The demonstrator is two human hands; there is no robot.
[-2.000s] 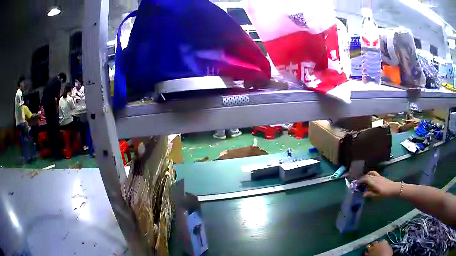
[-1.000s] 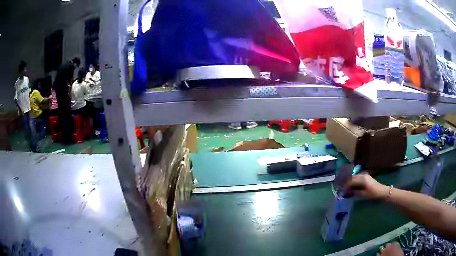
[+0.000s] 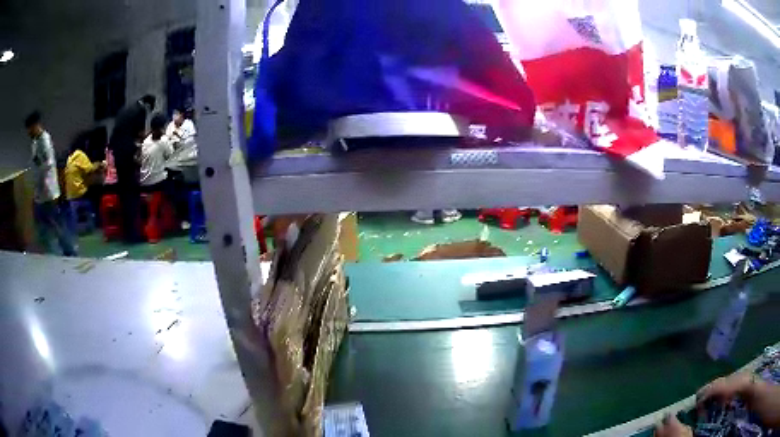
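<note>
Neither of my hands is in view. A white-blue retail box (image 3: 537,384) stands upright on the green conveyor belt (image 3: 445,375) with its top flap raised. Another retail box (image 3: 727,326) stands farther right on the belt. A third pale box (image 3: 345,421) is cut off by the bottom edge, beside the flattened cardboard. At the lower right, a neighbouring worker's hands (image 3: 737,391) are over a tangled heap of cables (image 3: 718,420).
A metal post (image 3: 227,171) and overhead shelf (image 3: 385,189) cross the view, carrying a blue bag (image 3: 393,68). Flattened cardboard (image 3: 306,316) stands by the post. A glossy white table (image 3: 111,341) lies left. Across the belt are an open carton (image 3: 676,256) and flat boxes (image 3: 560,284).
The view has turned slightly left. The nearer box has moved left along the belt. The neighbour's hand has left it and is down at the cables. The box farther right has also moved left.
</note>
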